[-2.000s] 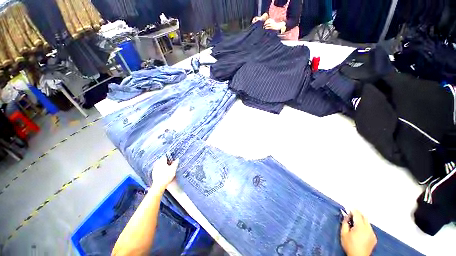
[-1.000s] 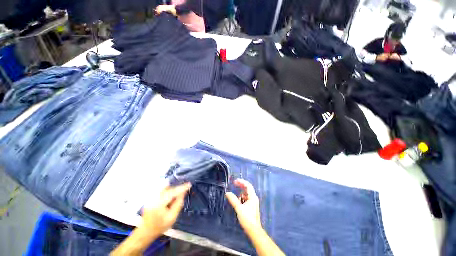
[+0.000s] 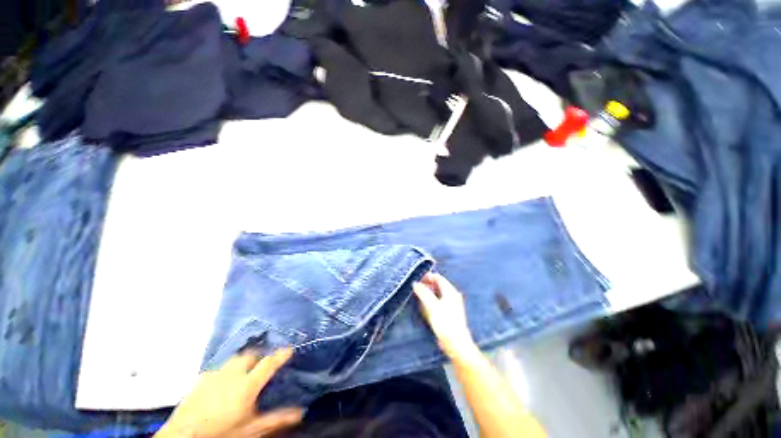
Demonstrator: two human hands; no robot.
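A pair of blue jeans (image 3: 505,257) lies on the white table in front of me, legs towards the right and the waist end folded over at the left. Its waistband opening faces me, showing darker denim inside. My right hand (image 3: 441,310) grips the waistband edge at the centre. My left hand (image 3: 227,395) is at the lower left of the waist part, fingers spread and blurred. A small dark thing shows at its fingertips; I cannot tell what it is or whether that hand grips the cloth.
Stacked jeans (image 3: 51,257) lie at the left edge. Dark folded garments (image 3: 154,85) and black garments with white stripes (image 3: 385,51) lie along the back. A red thing (image 3: 567,127), a yellow-capped bottle (image 3: 610,118), a black phone (image 3: 652,190) and a denim heap (image 3: 728,145) are at the right.
The view has swung right and down. The jeans, bunched between both hands a second ago, now lie flatter with the waist end folded over. My right hand has taken hold of the waistband.
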